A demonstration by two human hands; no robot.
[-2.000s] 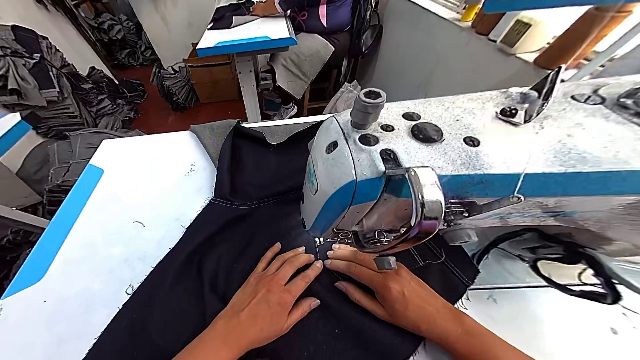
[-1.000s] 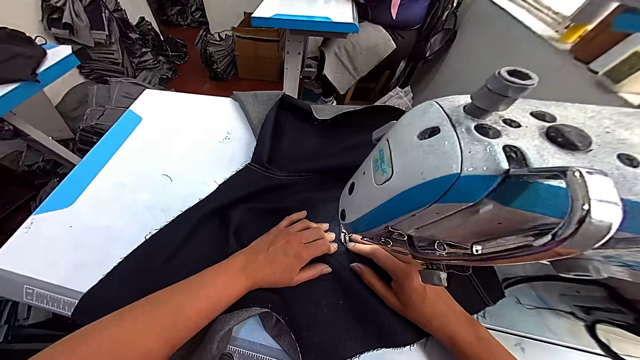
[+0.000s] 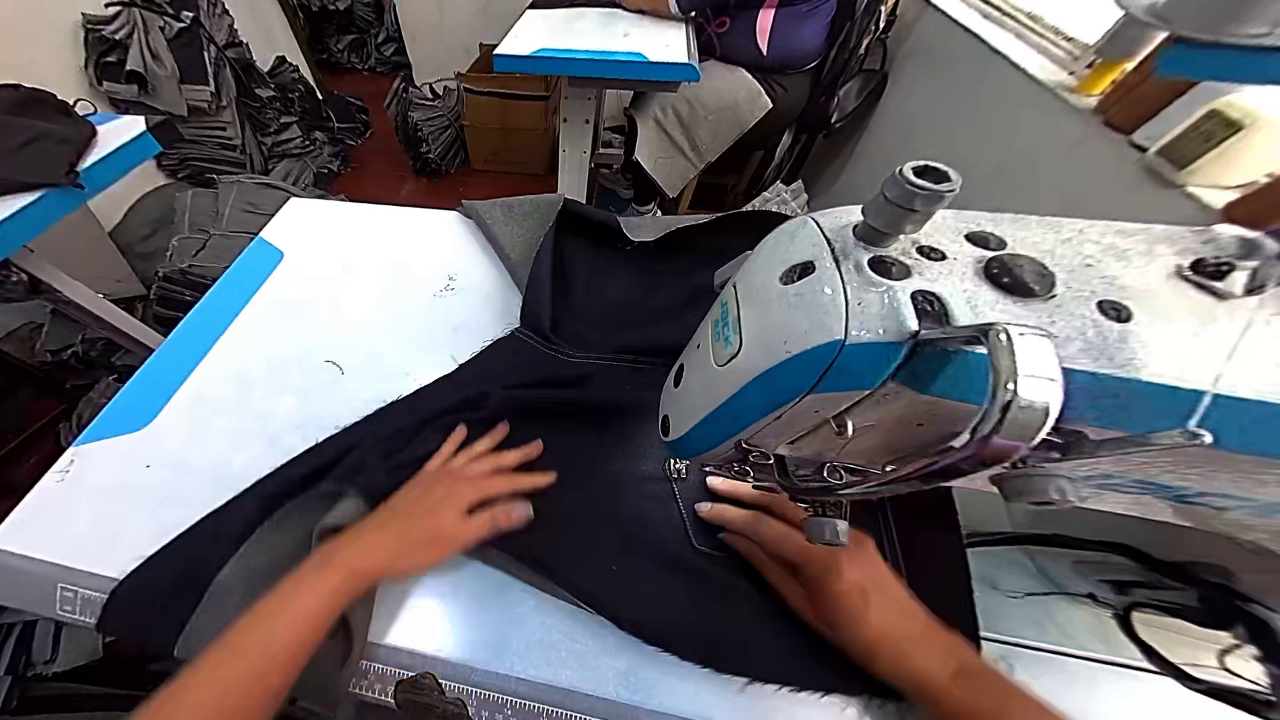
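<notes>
Dark denim fabric (image 3: 610, 420) lies across the sewing table and passes beneath the head of a white and blue Jack industrial sewing machine (image 3: 765, 330). By the presser foot (image 3: 678, 467), a line of pale stitching bends across the cloth. My left hand (image 3: 455, 510) rests with spread fingers on the denim, left of the foot, gripping nothing. My right hand (image 3: 800, 560) lies flat on the cloth just right of the stitching, its fingertips near the foot and partly behind the machine's lower fittings.
The white table (image 3: 350, 330) has a blue edge and a ruler strip (image 3: 470, 692) along its front. Black cables (image 3: 1150, 590) lie at the right. Behind are another table (image 3: 600, 45), a seated person, a cardboard box (image 3: 508, 125) and heaps of dark cloth (image 3: 240, 110).
My left hand has moved left, away from the presser foot. The stitched line and a bend in it now show beside my right hand.
</notes>
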